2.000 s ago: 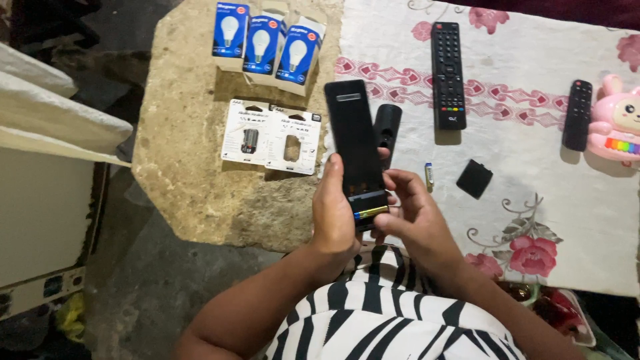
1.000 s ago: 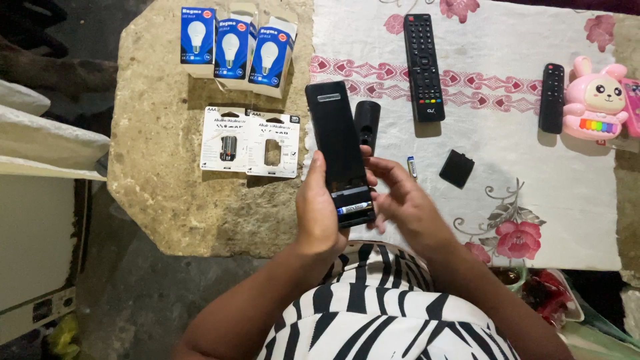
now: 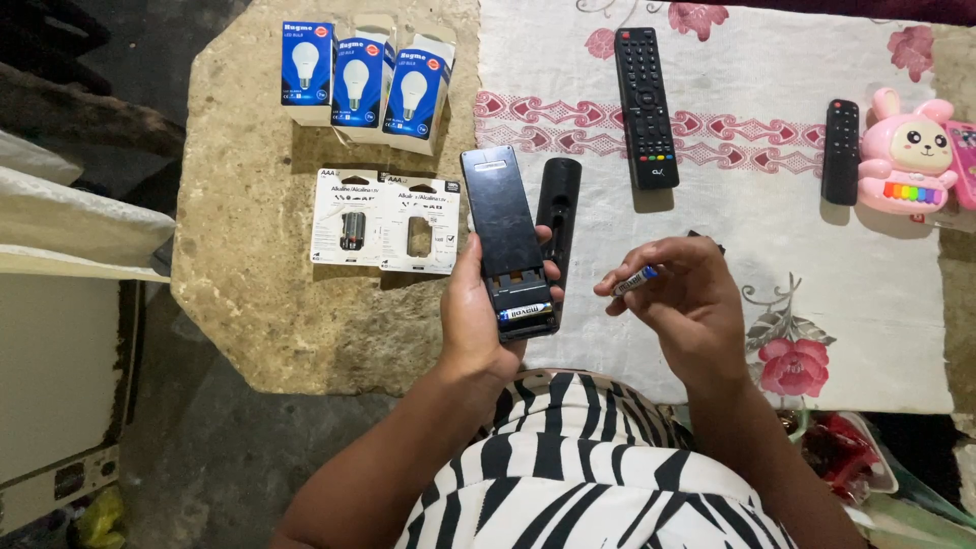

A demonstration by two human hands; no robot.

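My left hand [image 3: 480,305] holds a black remote control [image 3: 502,217] back side up, its battery compartment uncovered at the near end. One AAA battery [image 3: 524,312] lies crosswise in that compartment. To the right, above the cloth, my right hand [image 3: 682,305] pinches a second AAA battery [image 3: 634,281] between thumb and fingers. A dark piece [image 3: 706,241] shows partly behind my right hand. Just beyond my left fingertips another black remote [image 3: 560,202] lies on the cloth, partly hidden by the held one.
Three LED bulb boxes [image 3: 356,82] and two battery cards [image 3: 347,217] rest on the stone tabletop [image 3: 236,229] at left; one card still holds batteries. On the floral tablecloth [image 3: 732,198] lie a long black remote [image 3: 646,107], a smaller remote [image 3: 841,152] and a pink rabbit toy [image 3: 907,160].
My right hand has moved from the held remote out to the right and now grips a battery. That loose battery lay on the cloth in the earlier frames.
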